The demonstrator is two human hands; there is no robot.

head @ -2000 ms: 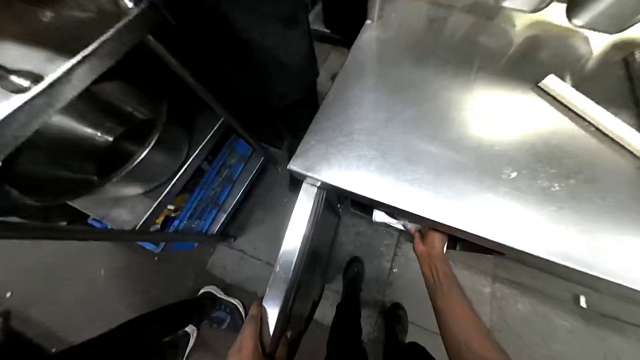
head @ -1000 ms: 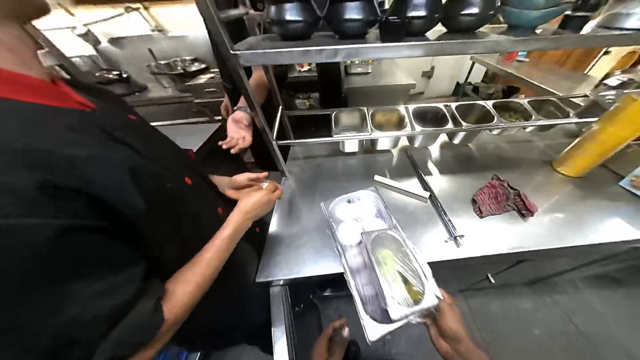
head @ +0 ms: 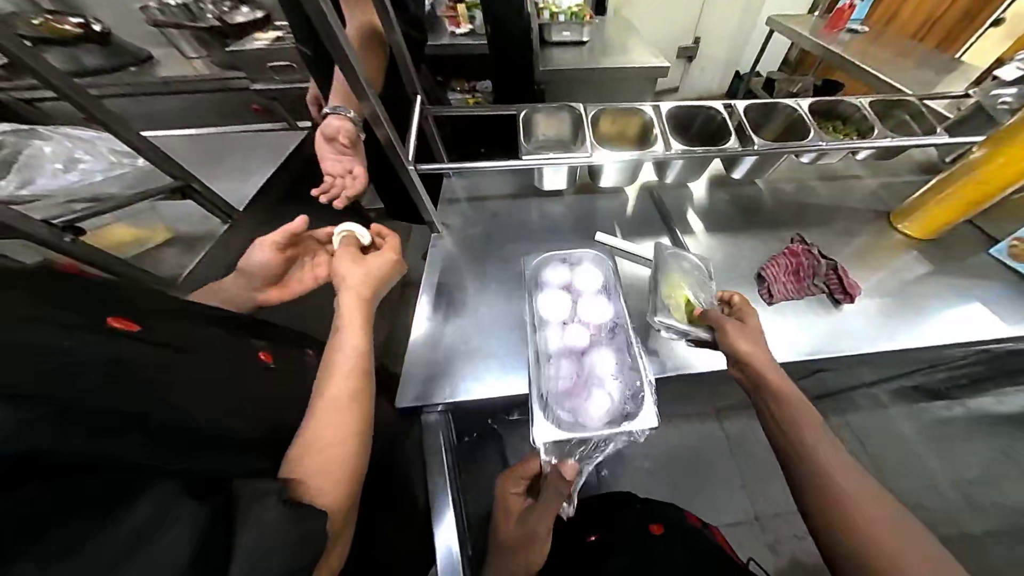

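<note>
A long steel pan [head: 538, 432] of peeled onions under plastic film stands partly on the steel counter, its near end past the edge. My left hand [head: 528, 500] pinches the loose film [head: 588, 460] hanging at that near end. To the right, my right hand [head: 736, 328] grips the near corner of a smaller film-covered steel container [head: 680, 292] with something green inside, held over the counter. A white bar [head: 622, 246] and a dark long utensil [head: 668, 216] lie behind the containers.
A co-worker's hands [head: 324, 260] hold a small white ring-like thing at the left; another person's open hand [head: 342, 160] is beyond. Steel inserts [head: 624, 132] line a rail behind the counter [head: 472, 320]. A crumpled red cloth [head: 806, 272] and a yellow cylinder [head: 964, 188] stand right.
The smaller container, on top of the onion pan a second ago, is now apart to its right in my right hand. Two seconds ago my left hand was at an open drawer or door. The view has swung up.
</note>
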